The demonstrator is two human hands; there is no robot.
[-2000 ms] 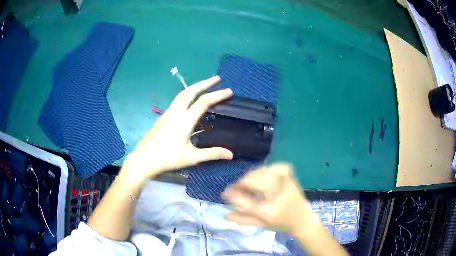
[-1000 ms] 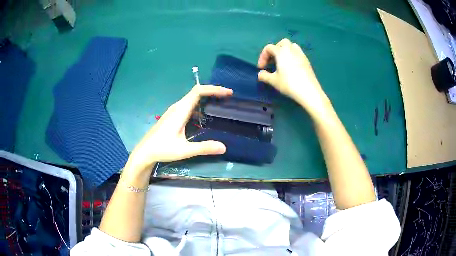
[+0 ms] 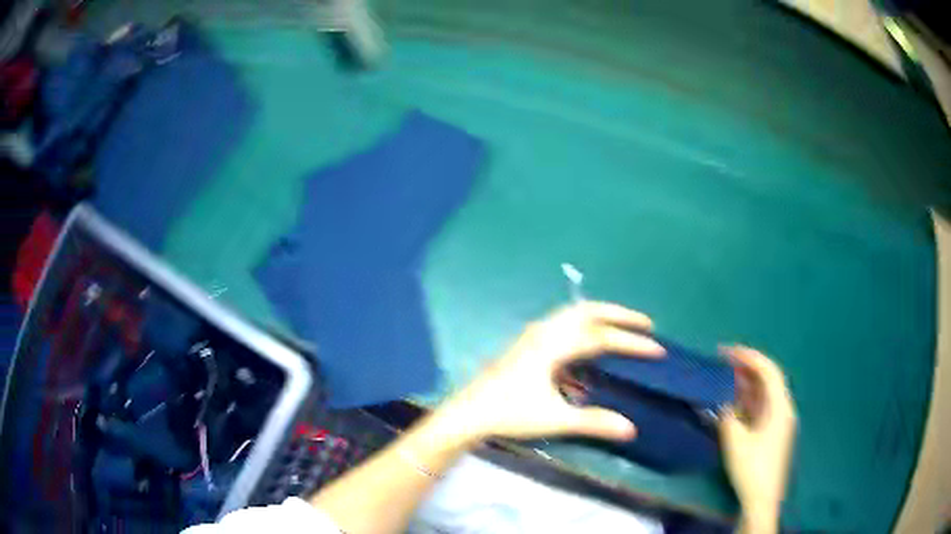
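Note:
The speaker housing with navy cloth around it (image 3: 667,409) lies at the bench's near edge, right of centre. Cloth covers its top and near side, with a dark gap between. My left hand (image 3: 568,375) grips its left end, thumb on the near side and fingers on top. My right hand (image 3: 759,417) holds its right end. A white connector (image 3: 571,273) stands out beyond my left hand. The view is blurred, so the cloth edges are unclear.
Navy speaker cloth pieces (image 3: 370,240) lie on the green mat (image 3: 626,188), with more cloth (image 3: 172,136) farther left. A grey-rimmed crate (image 3: 297,381) with dark units and wires is at lower left. A blurred metal post (image 3: 360,31) stands at the far side.
The view has swung left, showing more of the crate. My right hand has come down from the far cloth flap to the housing's right end. The far flap now lies over the housing.

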